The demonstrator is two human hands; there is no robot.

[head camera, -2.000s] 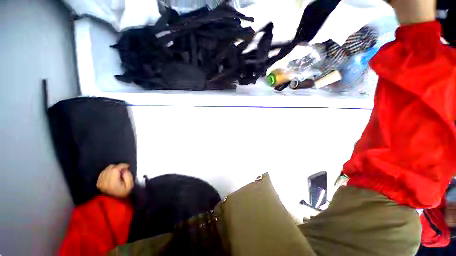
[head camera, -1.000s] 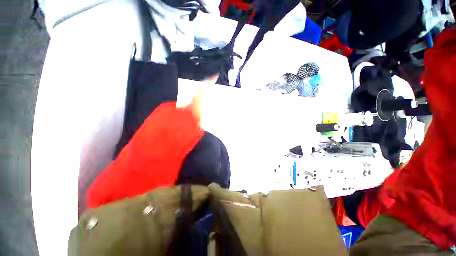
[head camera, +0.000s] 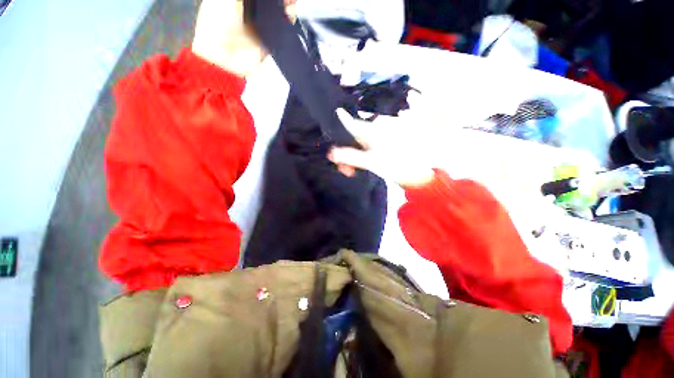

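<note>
A narrow black fabric strip [head camera: 303, 70] runs slantwise from the top edge down to the table's middle. My left hand [head camera: 230, 33] holds its upper end near the top edge, partly cut off and overexposed. My right hand [head camera: 377, 151] grips its lower end, thumb above and fingers below. A dark garment panel [head camera: 318, 214] lies under and in front of my right hand, reaching down to my apron.
A tangled black heap [head camera: 388, 96] lies behind my right hand. Checked cloth [head camera: 533, 111] is in the trough. The machine head [head camera: 591, 247], a neon thread cone [head camera: 576, 196] and green-yellow scissor loops [head camera: 606, 301] are at right. Grey floor [head camera: 77, 192] shows at left.
The view has swung left. My left hand has moved up to the top edge, and my right hand has come into view over the panel. Both now hold the black strip.
</note>
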